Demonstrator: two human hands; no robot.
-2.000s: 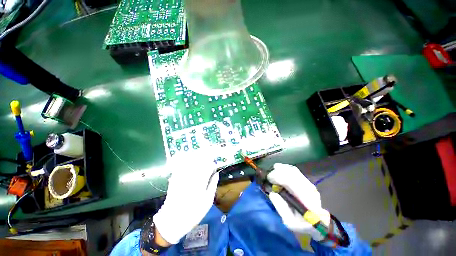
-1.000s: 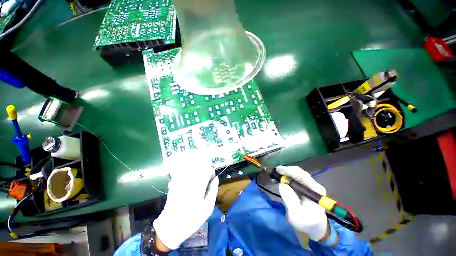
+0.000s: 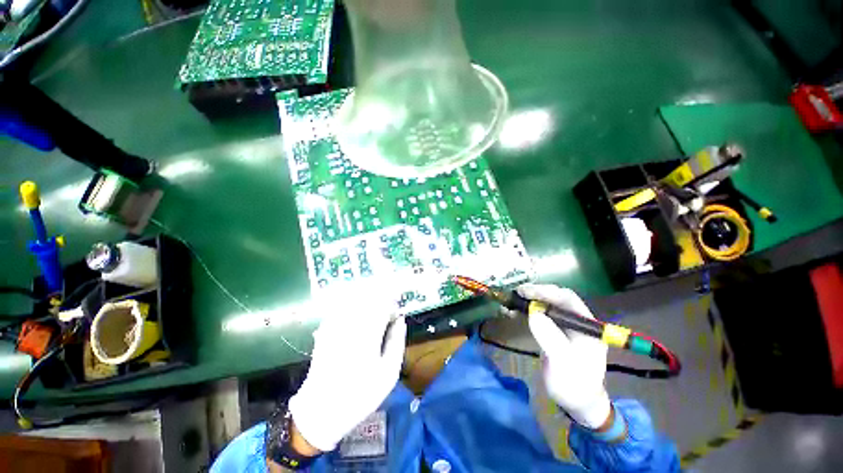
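Note:
A large green circuit board (image 3: 370,208) lies on the green mat in front of me. My right hand (image 3: 568,356), white-gloved, holds a soldering iron (image 3: 578,321) with yellow and green bands; its coppery tip is at the board's near edge, right of centre. Whether the tip touches is hard to tell. My left hand (image 3: 347,369), white-gloved, rests at the board's near left edge and hides that corner. Its fingers look closed together; solder wire (image 3: 208,273) runs from the spool (image 3: 118,201) toward it, but what the fingers grip is not clearly visible.
A clear fume hood (image 3: 421,120) hangs over the board's far part. Another board (image 3: 259,51) sits on a dark base at the back left. A black tool bin (image 3: 176,305) stands left with a white bottle (image 3: 129,263). Another bin (image 3: 617,249) stands right with yellow-handled tools.
The iron's tip has moved slightly up over the board's near edge, and its handle lies flatter. The thin wire seen at my left fingertips one second ago is no longer clear. The view has shifted slightly.

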